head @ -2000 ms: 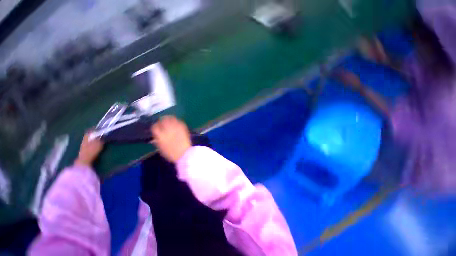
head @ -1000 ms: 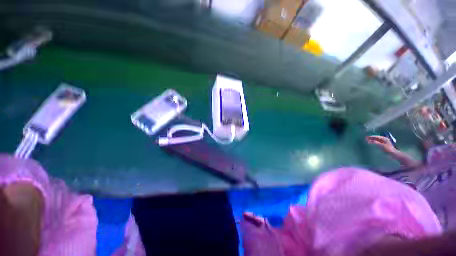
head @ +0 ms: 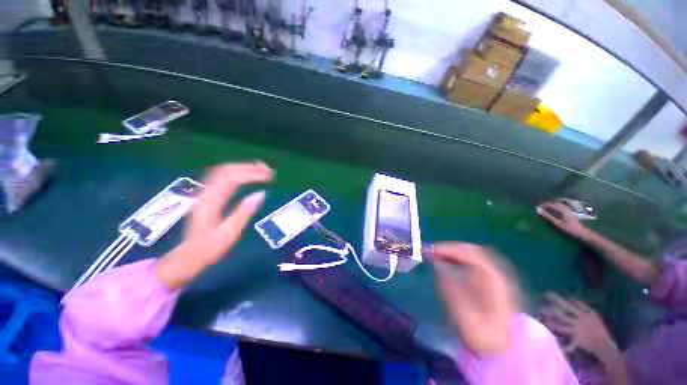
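A white-rimmed power bank [head: 292, 219] lies on the green bench in the middle, with white leads beside it. One lead runs to the lower end of the test phone [head: 395, 218], which lies on a white box [head: 370, 224]. My left hand [head: 218, 218] is raised, fingers apart and empty, between this unit and another power bank [head: 162, 213] with several white leads. My right hand [head: 474, 289] is blurred, just right of the box; whether its fingers hold anything is unclear. The black power strip [head: 358, 304] lies slanted near the bench edge.
A further unit [head: 156, 117] lies at the back left, and a clear plastic bag [head: 21, 162] at the far left. Another worker's hands [head: 563, 219] are at the right, one over a white-rimmed unit. Cartons [head: 482, 75] stand behind the bench.
Both my hands have come up over the bench from below. The view has shifted, showing more of the left and back. The middle unit, phone and box keep their arrangement.
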